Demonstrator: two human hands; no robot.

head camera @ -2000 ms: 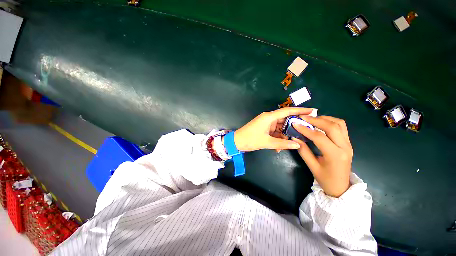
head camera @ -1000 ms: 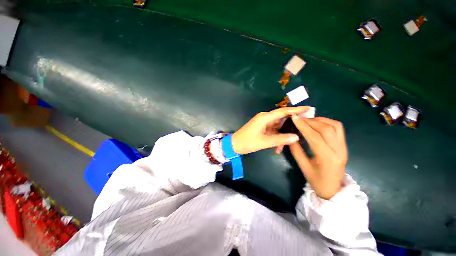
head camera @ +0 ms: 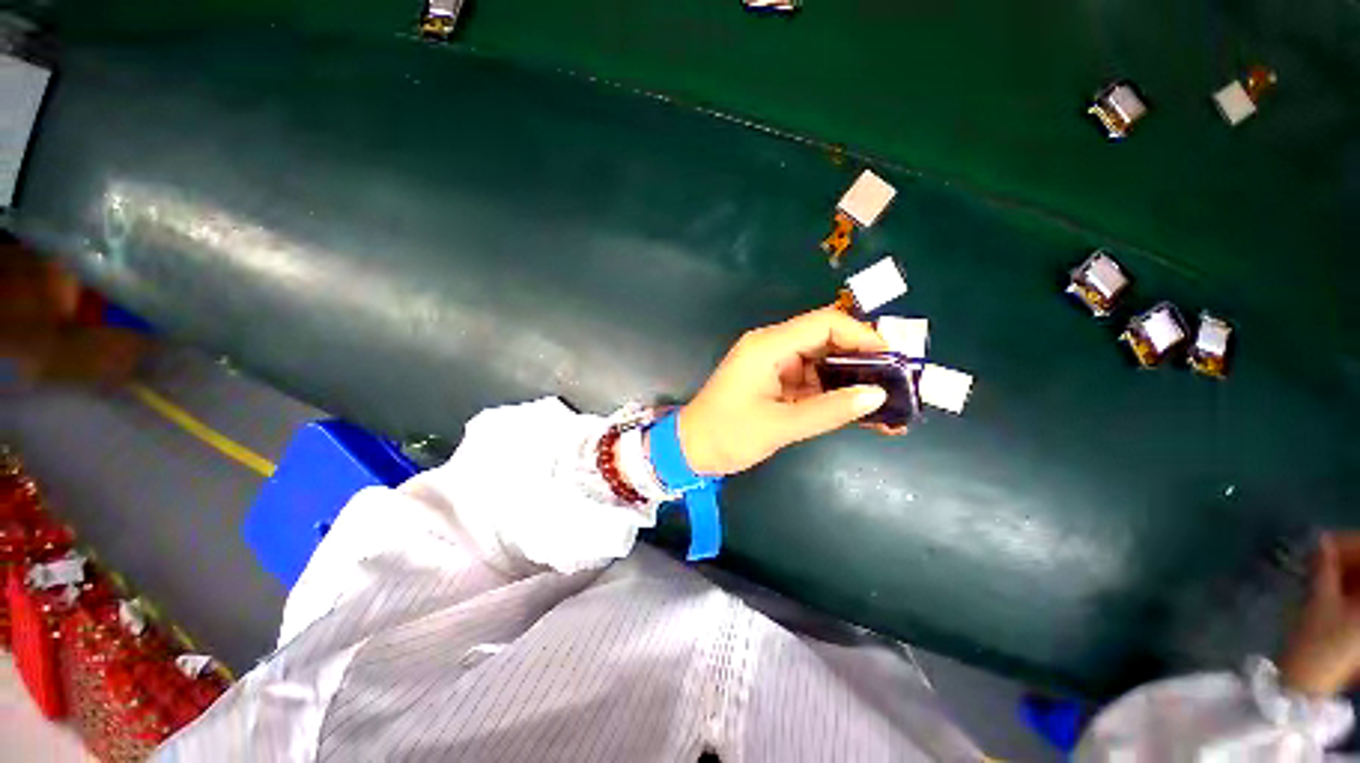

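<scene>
My left hand [head camera: 776, 391], with a blue wrist strap, holds a dark watch housing [head camera: 877, 385] between thumb and fingers over the near side of the green surface. Beside it lie several pale display modules: one [head camera: 946, 389] just right of the housing, one [head camera: 902, 337] partly behind my fingers, and two further up [head camera: 877, 283], [head camera: 867, 198] with orange flex cables. My right hand [head camera: 1327, 619] is at the far right edge, blurred and cut off by the frame. Whether it holds anything cannot be told.
Three partly assembled units [head camera: 1156, 334] lie to the right. Another unit [head camera: 1117, 109] and a display module [head camera: 1235, 102] lie farther back. Units also sit at the top edge [head camera: 442, 17]. A blue bin [head camera: 321, 495] and red bins [head camera: 112, 656] stand at the lower left.
My right hand has left the housing and moved to the far right edge. My left hand still holds the housing. Two display modules beside it are now uncovered. Units at the top show more.
</scene>
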